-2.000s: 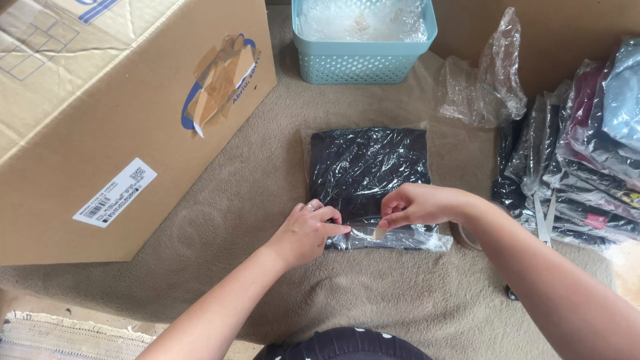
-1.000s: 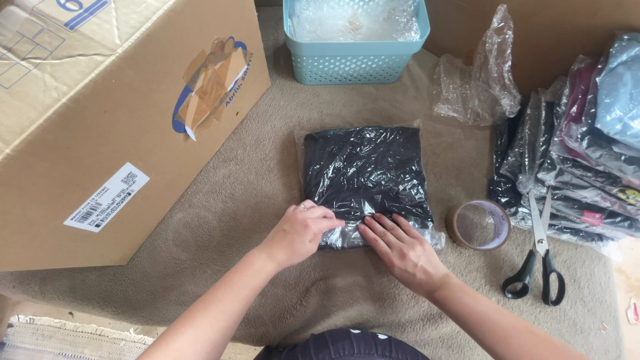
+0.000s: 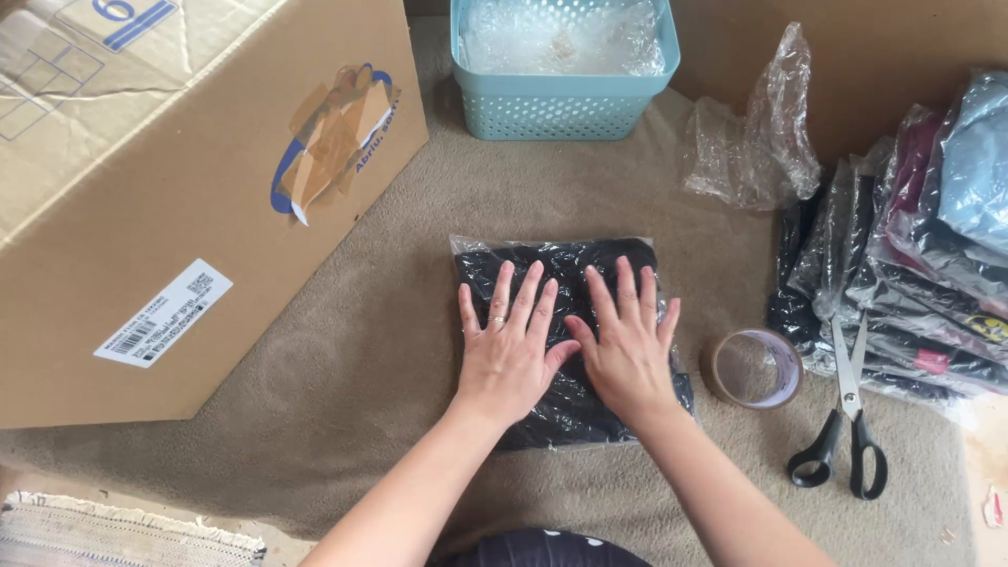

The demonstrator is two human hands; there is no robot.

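Note:
A dark folded garment in a clear plastic bag [image 3: 563,425] lies flat on the brown cloth-covered surface. My left hand [image 3: 508,346] rests palm down on its left part, fingers spread, a ring on one finger. On the right part lies my right hand [image 3: 630,350], also flat with the fingers apart. The two thumbs nearly meet at the middle of the bag. Right of the bag is a roll of brown packing tape [image 3: 752,368]. Beside the roll, scissors [image 3: 849,402] with black handles lie with blades slightly apart, their tips by the bagged clothes.
A large cardboard box [image 3: 236,213] stands at the left. At the back sits a light blue perforated plastic basket [image 3: 551,110] holding clear plastic. Crumpled clear plastic [image 3: 756,142] lies at the back right, near a pile of bagged clothes [image 3: 906,276]. A woven rug [image 3: 126,535] shows at the lower left.
Both hands have moved from the bag's near edge up onto its middle, and their fingers have spread. Two seconds ago the right hand was pinching something small over that edge.

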